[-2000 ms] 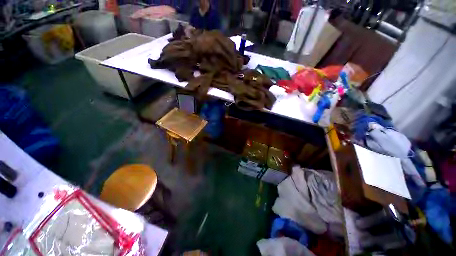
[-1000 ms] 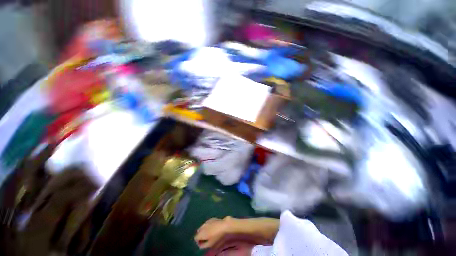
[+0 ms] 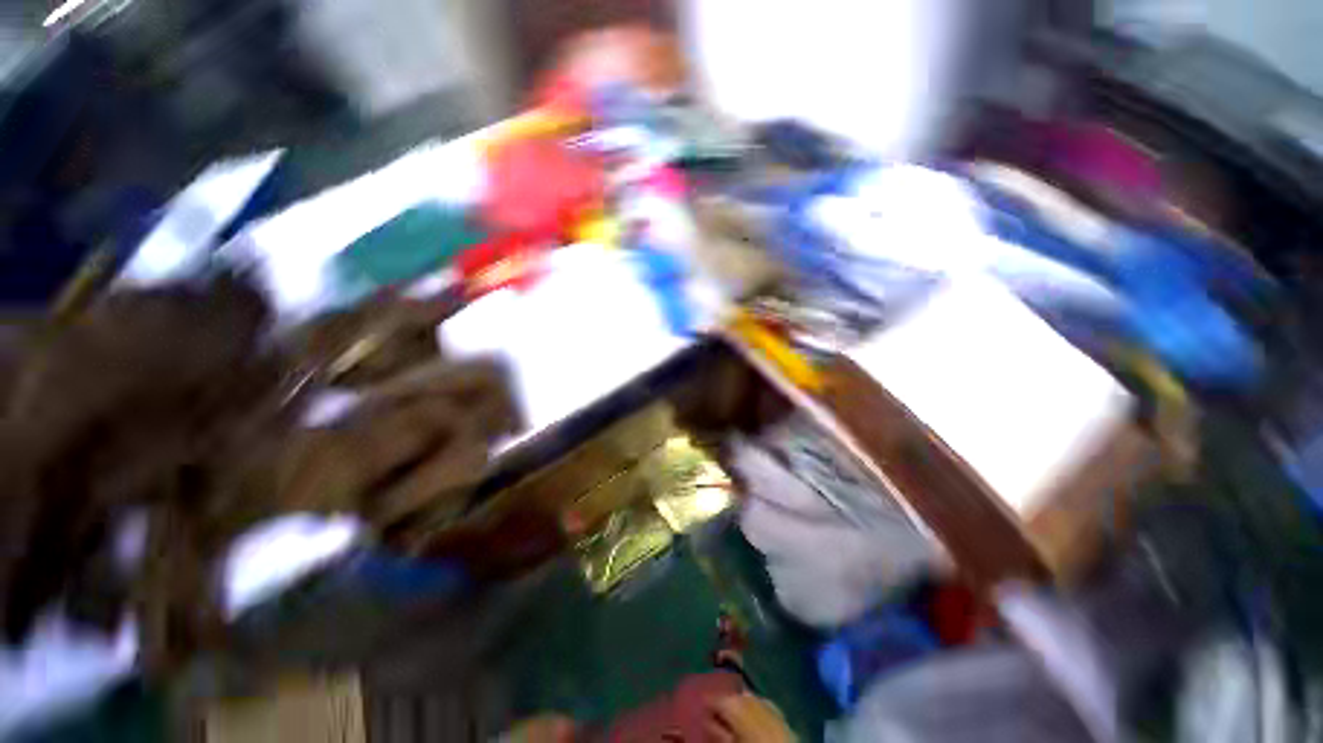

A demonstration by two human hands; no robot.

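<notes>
The view is strongly blurred. Skin-coloured patches show at the bottom edge, cut off: one, seemingly my right hand [image 3: 752, 717], beside a reddish thing [image 3: 670, 714], and a smaller one further left, perhaps my left hand [image 3: 543, 729]. I cannot tell their finger positions or whether they hold anything. Brown garments [image 3: 421, 436] lie heaped on the white table [image 3: 566, 349] at the left. Neither hand visibly touches them.
A red bag [image 3: 537, 189] and green cloth [image 3: 409, 244] lie on the table. A white sheet [image 3: 987, 385] lies on a brown box at right, near blue and white items [image 3: 900, 218]. Gold-coloured tins [image 3: 682, 486] and pale cloth [image 3: 827, 530] are below, by the green floor [image 3: 624, 639].
The view has swung right, then partly back left, bringing the brown garments nearer. The hand and white sleeve seen a second ago are now mostly below the bottom edge.
</notes>
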